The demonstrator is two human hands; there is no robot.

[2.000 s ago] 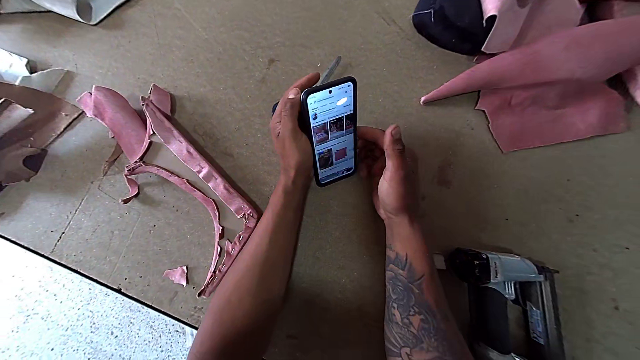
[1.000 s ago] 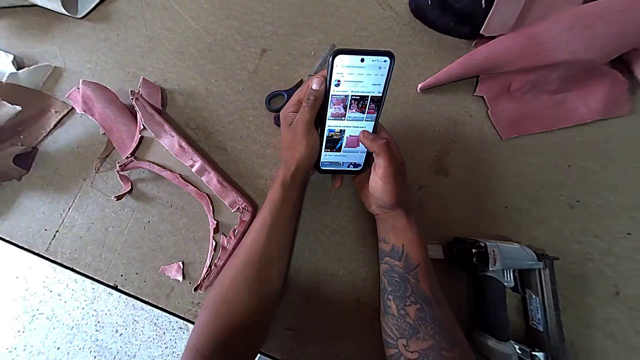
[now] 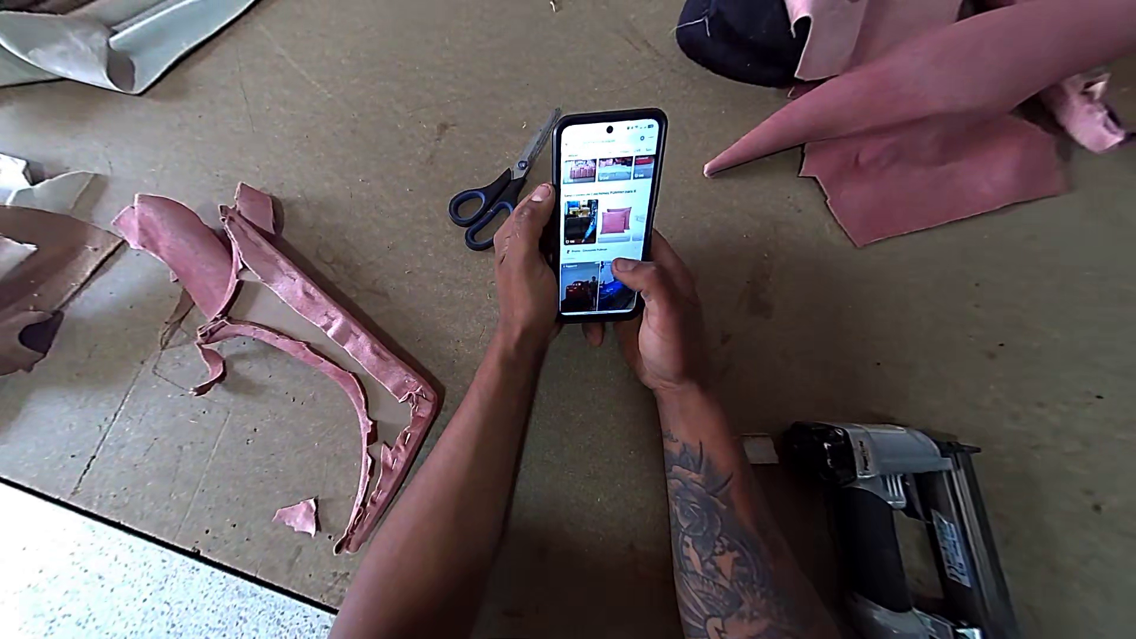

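Note:
A smartphone in a black case (image 3: 607,217) is held upright between both hands, its lit screen showing rows of small pictures. My left hand (image 3: 527,266) grips its left edge, the thumb along the side. My right hand (image 3: 666,311) supports the lower right corner, with the thumb on the screen near the bottom. Just left of the phone lies a pair of scissors with black and blue handles (image 3: 486,206); the blade tips reach to the phone's upper left edge.
Pink leather strips (image 3: 328,319) and a small scrap (image 3: 297,516) lie left on the worktable (image 3: 399,71). Larger pink leather pieces (image 3: 941,169) and a dark padded item (image 3: 737,40) are at upper right. A pneumatic stapler (image 3: 896,524) lies at lower right. Greenish leather (image 3: 115,44) is at upper left.
The right thumb has come from beside the phone onto its screen. The pictures on the screen have shifted. The scissors, mostly hidden behind the left hand and phone before, now show more fully.

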